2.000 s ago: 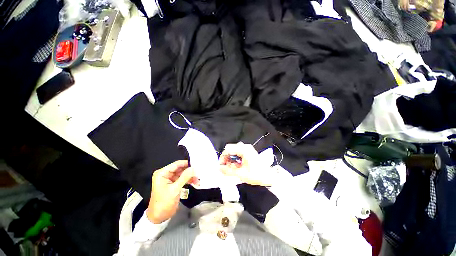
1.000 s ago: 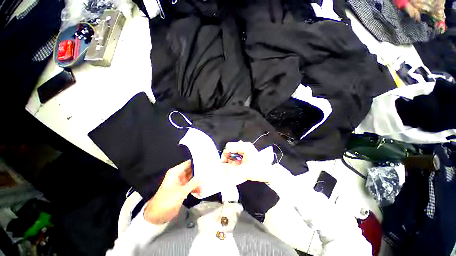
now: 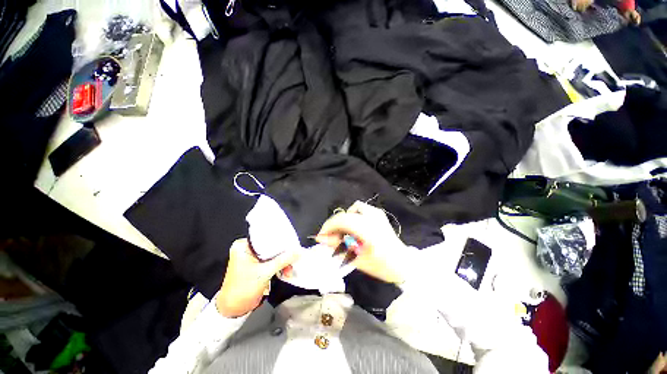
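A white curved fabric piece (image 3: 272,228) is held between both hands in front of my chest. A thin pale loop (image 3: 249,183) stands out at its upper left end. My left hand (image 3: 249,276) grips the piece from the left, thumb on top. My right hand (image 3: 360,239) is at its right side with fingertips pinched together; a small bluish thing shows among the fingers, too small to name. A needle cannot be made out. The black garment (image 3: 292,109) lies in a large heap beyond, its near part under the hands.
Left: a tray (image 3: 93,109) with a red item, a metal box (image 3: 137,77) and a smartphone (image 3: 74,150). Right: another smartphone (image 3: 473,263), a crinkled plastic bag (image 3: 563,247), a green bag (image 3: 548,199) and a red dish (image 3: 550,332). Another person's hands (image 3: 605,6) show at the top right.
My right hand has shifted slightly right and turned, its fingers now pinched near the piece's middle. The white piece is more folded between the hands. The whole view has shifted slightly.
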